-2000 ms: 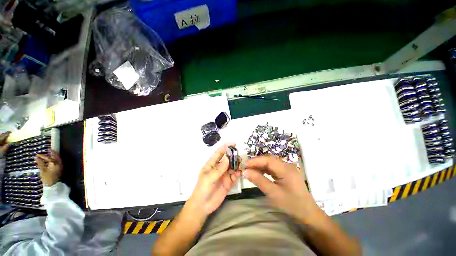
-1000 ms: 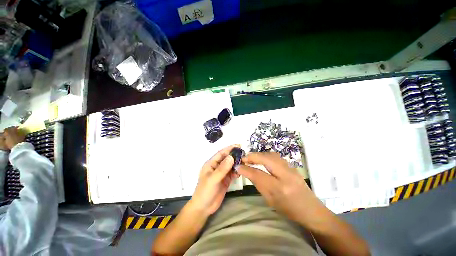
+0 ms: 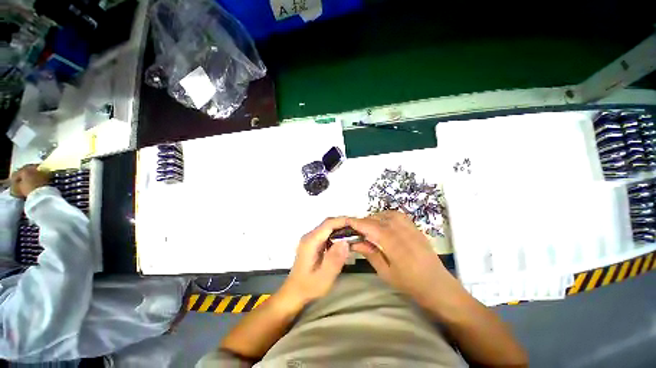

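Observation:
My left hand (image 3: 316, 260) and my right hand (image 3: 394, 248) are together at the near edge of the trays. Between their fingertips is a dark watch case (image 3: 345, 235) with a shiny edge, partly hidden by the fingers. Both hands grip it. Whether a small metal part is in the right fingers cannot be seen. A heap of small silver metal parts (image 3: 408, 197) lies just beyond my right hand. Several loose dark cases (image 3: 315, 177) lie left of the heap, touching or close together.
The left tray (image 3: 230, 215) has a short row of cases (image 3: 170, 162) at its far left. The right tray (image 3: 525, 187) has case rows (image 3: 624, 144) at its right end and tiny parts (image 3: 462, 166). A clear bag (image 3: 205, 65), a blue bin (image 3: 252, 16) and a coworker's sleeve (image 3: 61, 237) also show.
The case in my hands has turned from upright to nearly level, and my right hand has closed over its far side. The view has shifted. The coworker's hands have moved to the far end of their tray.

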